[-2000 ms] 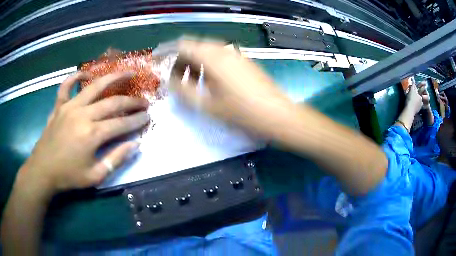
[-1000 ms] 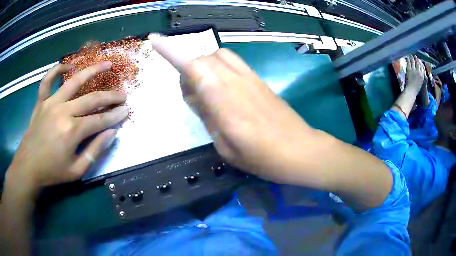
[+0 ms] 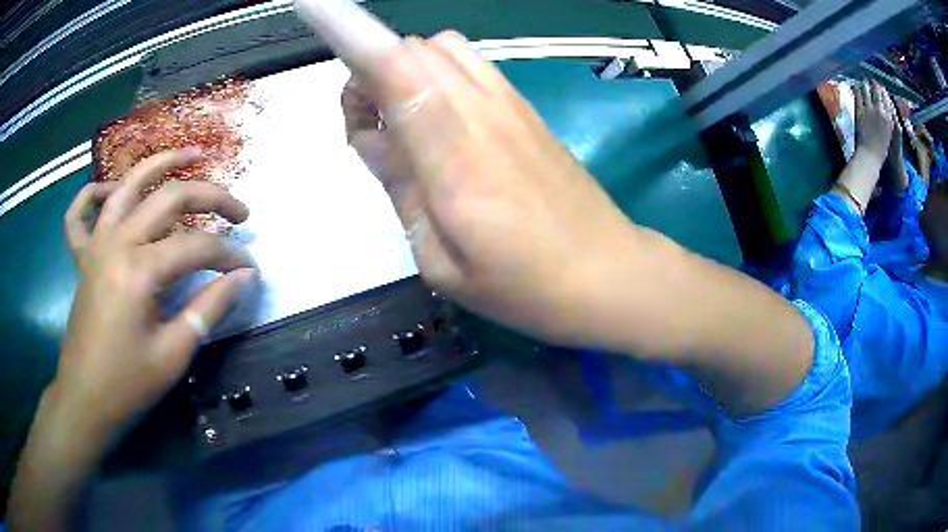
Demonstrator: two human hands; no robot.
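Note:
Many tiny copper-coloured parts [image 3: 172,133] lie heaped on the far left of the white work plate [image 3: 312,208]. My left hand [image 3: 156,249] rests over the plate's left side, fingers apart, with fingertips at the heap's near edge and a pale finger cot on the thumb. My right hand [image 3: 447,166] is above the plate's right part, one finger with a pale cot pointing away; its other fingertips are hidden, so I cannot tell if it holds anything. The dark loading fixture [image 3: 333,364] lies along the plate's near edge, with several nests in a row.
A second dark fixture [image 3: 224,54] lies beyond the plate by the metal rails. A grey metal beam [image 3: 800,62] crosses at the upper right. Another worker's hands [image 3: 871,130] and blue sleeves are at the right. The green bench surface [image 3: 634,156] surrounds the plate.
The plate, heap and fixture have shifted left and the second fixture has shifted further left in view. My right hand has moved from the plate's far middle towards its right side. My left hand stays near the heap.

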